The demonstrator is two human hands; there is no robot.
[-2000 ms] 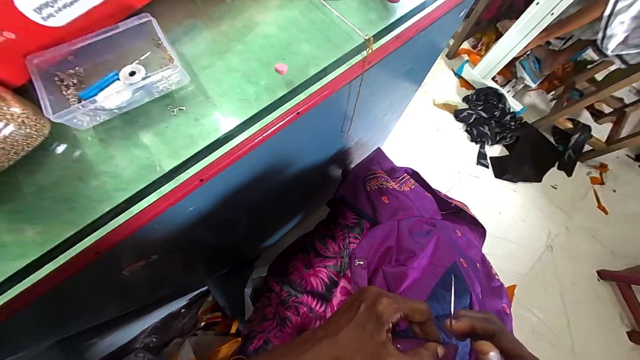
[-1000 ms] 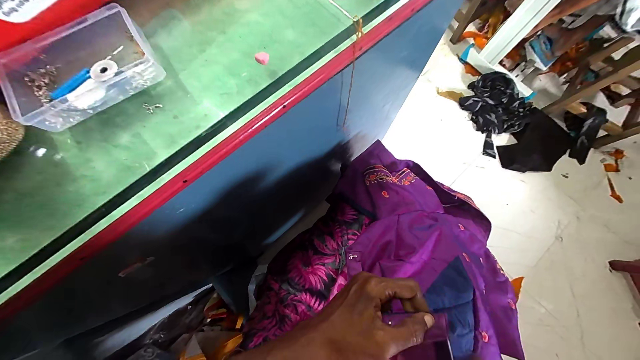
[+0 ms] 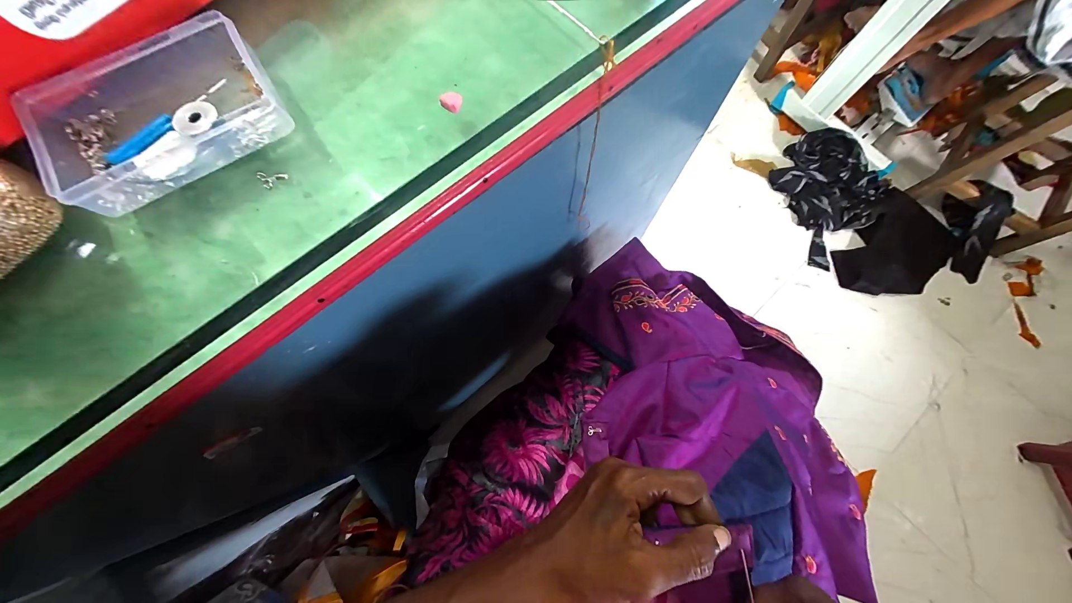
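A purple embroidered garment (image 3: 695, 394) with a dark blue lining patch (image 3: 758, 494) lies over a black and pink floral cloth (image 3: 519, 452). My left hand (image 3: 645, 528) pinches a fold of the purple fabric between thumb and fingers. At the bottom edge, only a small part of my right hand (image 3: 791, 590) shows, beside a thin needle (image 3: 745, 574); its fingertips are cut off by the frame. A small metal hook (image 3: 595, 430) sits on the garment's edge, above my left hand.
A green-topped counter (image 3: 352, 109) with a red edge fills the upper left. On it are a clear plastic box (image 3: 159, 180) of small fasteners, loose hooks (image 3: 270, 179) and a pink chalk piece (image 3: 450, 102). Black cloth scraps (image 3: 896, 243) lie on the floor by wooden legs.
My right hand, at the fold beside my left hand two seconds ago, was out of sight one second ago and now shows partly at the bottom edge. My left hand still pinches the fabric.
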